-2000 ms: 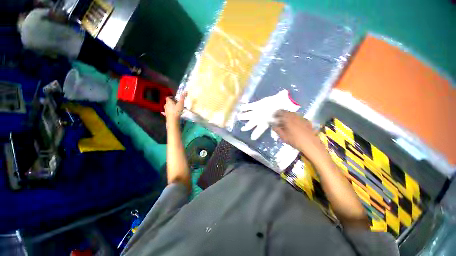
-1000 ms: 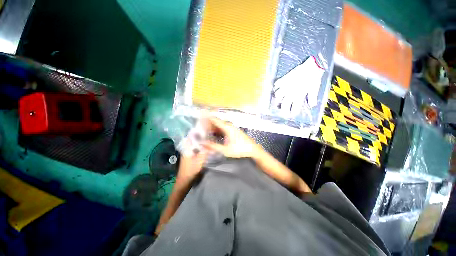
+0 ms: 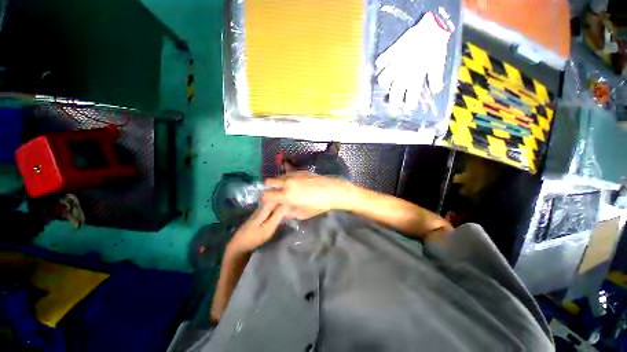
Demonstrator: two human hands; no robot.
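My left hand [image 3: 258, 230] and my right hand [image 3: 302, 194] are bare and pressed together in front of my waist. They are closed around a small crumple of clear plastic film [image 3: 249, 195], mostly hidden by the fingers. The ribbed yellow strip stock [image 3: 302, 58] lies just beyond my hands with its top bare. Beside it on the right is the grey strip stock [image 3: 388, 27] under film. A white work glove with a red cuff [image 3: 417, 60] lies on the grey stock.
The hazard-patterned loading board [image 3: 474, 141] carries several thin coloured strips at the right. Orange strip stock [image 3: 522, 20] lies behind it. A red-orange basket [image 3: 41, 167] stands at the left near a dark cabinet [image 3: 82, 55]. Blue machinery is at the lower left.
The film is off the yellow stock and is now crumpled smaller between my hands. My hands moved from the stock to my waist. The view turned, shifting the stocks upward.
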